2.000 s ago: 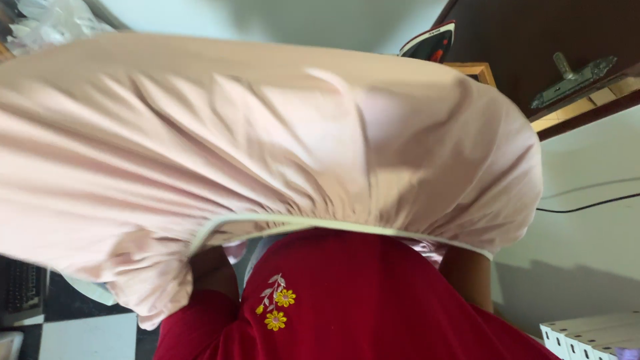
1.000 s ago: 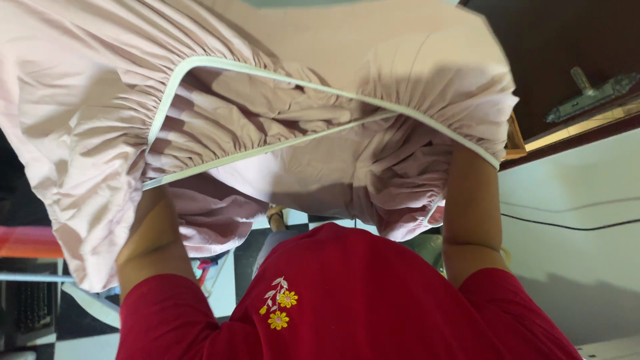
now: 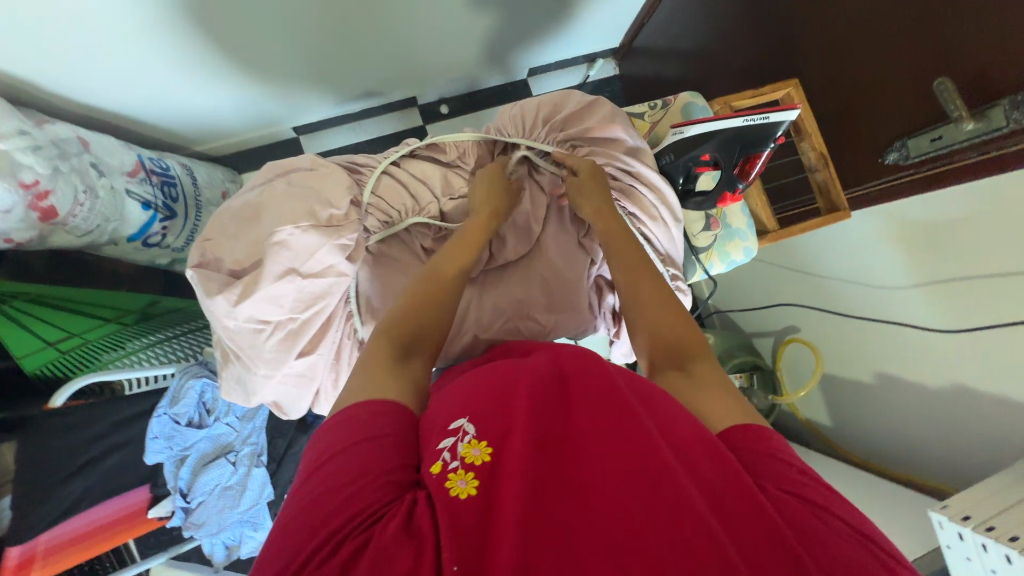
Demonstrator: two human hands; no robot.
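Note:
A pink fitted sheet (image 3: 520, 296) with gathered edges and a white elastic band (image 3: 416, 228) lies bunched across a surface in front of me, its edging facing up. My left hand (image 3: 494, 192) grips the gathered cloth and edging near the far middle of the sheet. Just to its right, my right hand (image 3: 582, 182) pinches the white-edged border between thumb and fingers. The surface under the sheet is mostly hidden. A black, white and red clothes iron (image 3: 724, 152) stands at the sheet's right end, on a patterned cloth pad (image 3: 740, 232).
A wooden frame (image 3: 828, 188) is behind the iron, beside a dark door with a handle (image 3: 960, 120). Stuffed plastic bags (image 3: 104, 188) stand at left, above a green item (image 3: 96, 320). A blue garment (image 3: 212, 464) hangs lower left. A black cord (image 3: 864, 316) crosses the right wall.
The sheet, held up and spread on both arms before, has come down onto the surface. Both hands, hidden in its folds earlier, now show close together on the edging. The iron is fully in view.

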